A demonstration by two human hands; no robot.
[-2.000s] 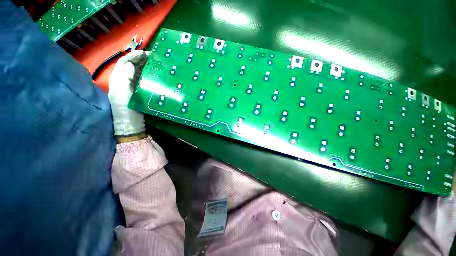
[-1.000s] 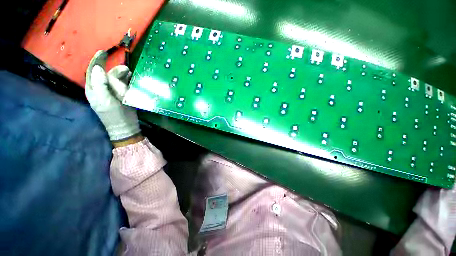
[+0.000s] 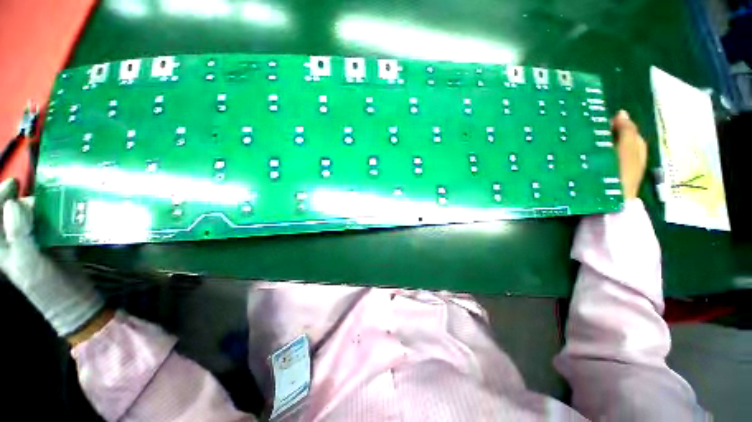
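A long green circuit board lies across the view, solder side up, with rows of paired joints and white square pads along its far edge. My left hand, in a white glove, is at the board's near left corner, partly cut off by the picture's edge. It appears to hold that end; its fingertips are hard to make out. My right hand, with bare skin showing, grips the board's right end; some of its fingers are hidden. Side cutters with dark and red handles lie beside the board's left end.
An orange-red mat is at the far left on the glossy green bench. A white paper sheet with a yellowish area and dark lines lies right of my right hand. Dark blue items stand at the far right edge.
The view has turned to the right. The board now looks nearly level instead of slanting. My right hand and the paper have come into view; the blue-clothed person has left it.
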